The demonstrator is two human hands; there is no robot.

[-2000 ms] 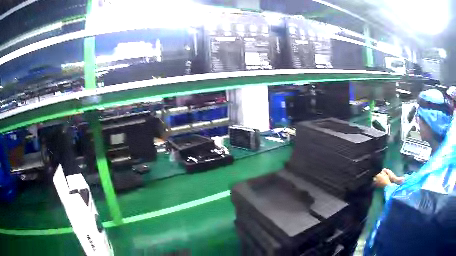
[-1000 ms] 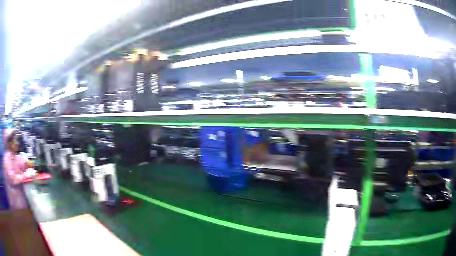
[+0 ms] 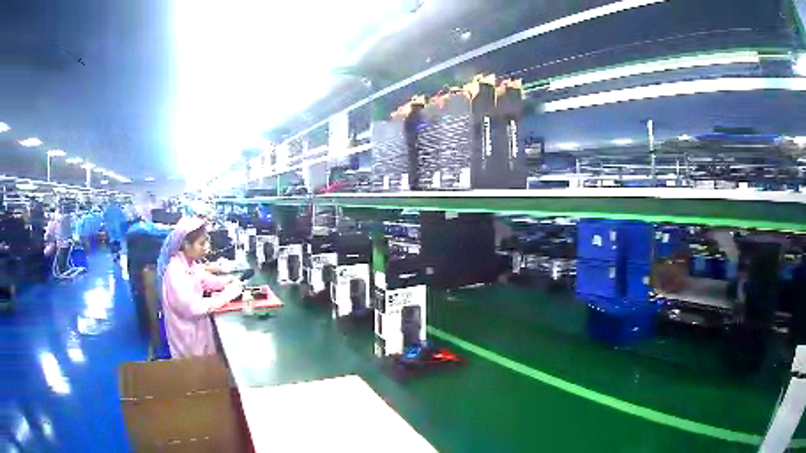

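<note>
Neither of my hands is in the picture. Upright white printed retail boxes stand in a row along the green bench; the nearest one (image 3: 389,320) shows a black device picture and has a dark open top. A small blue-and-black piece with red (image 3: 429,356) lies flat at its foot. A pale work mat (image 3: 331,416) with a reddish edge lies at the bench's near edge. Part of another white box (image 3: 788,409) is cut off by the right edge.
A brown carton (image 3: 177,403) stands at lower left beside the bench. A person in pink (image 3: 187,296) works farther along. Black printed cartons (image 3: 495,142) stand on the overhead shelf (image 3: 619,202). Blue bins (image 3: 612,265) are on the far side.
The view has swung left. The foam stacks and the person in blue have left the picture; the box row, pink worker, mat and brown carton are now more fully in view.
</note>
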